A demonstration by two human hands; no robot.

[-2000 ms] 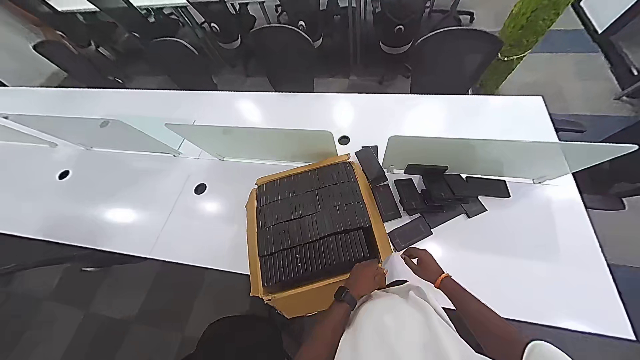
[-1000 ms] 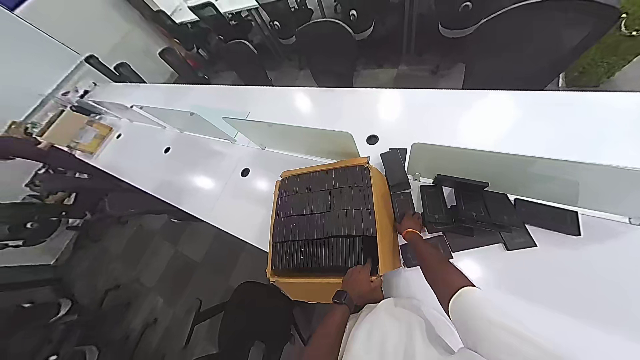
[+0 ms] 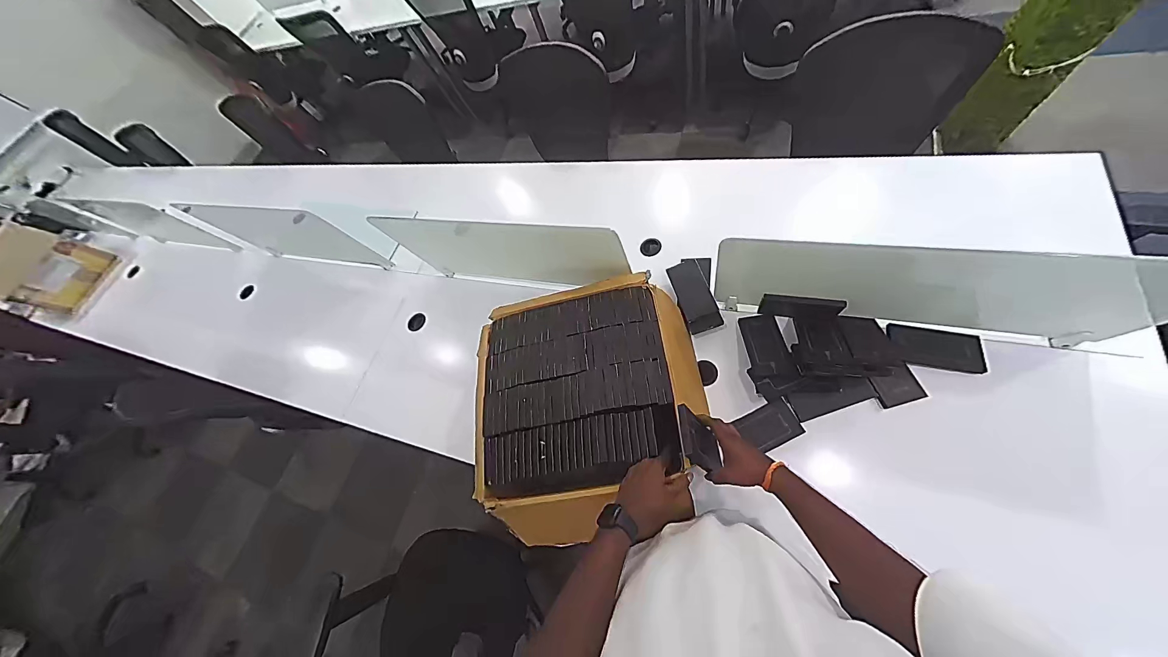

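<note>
An open cardboard box (image 3: 686, 351) is packed with rows of thin black flat cases (image 3: 575, 392) standing on edge. My left hand (image 3: 655, 497), with a dark watch on the wrist, reaches into the box's near right corner; its fingertips are partly hidden, so whether it grips a case is unclear. My right hand (image 3: 741, 454), with an orange band, holds a black flat case (image 3: 699, 440) upright at the box's right edge. More black flat cases (image 3: 821, 351) lie in a loose pile to the right, and a few (image 3: 695, 297) lie behind the box.
The box stands on a long white desk (image 3: 1022, 474) with glass dividers (image 3: 912, 285) behind it. Round cable holes (image 3: 416, 322) dot the desk. A black chair (image 3: 456, 589) is at the near left. Another cardboard box (image 3: 68, 274) sits at the far left end.
A second ago my right hand was at the black cases right of the box; it has come back toward the box's right edge with one. My left hand stays at the near right corner.
</note>
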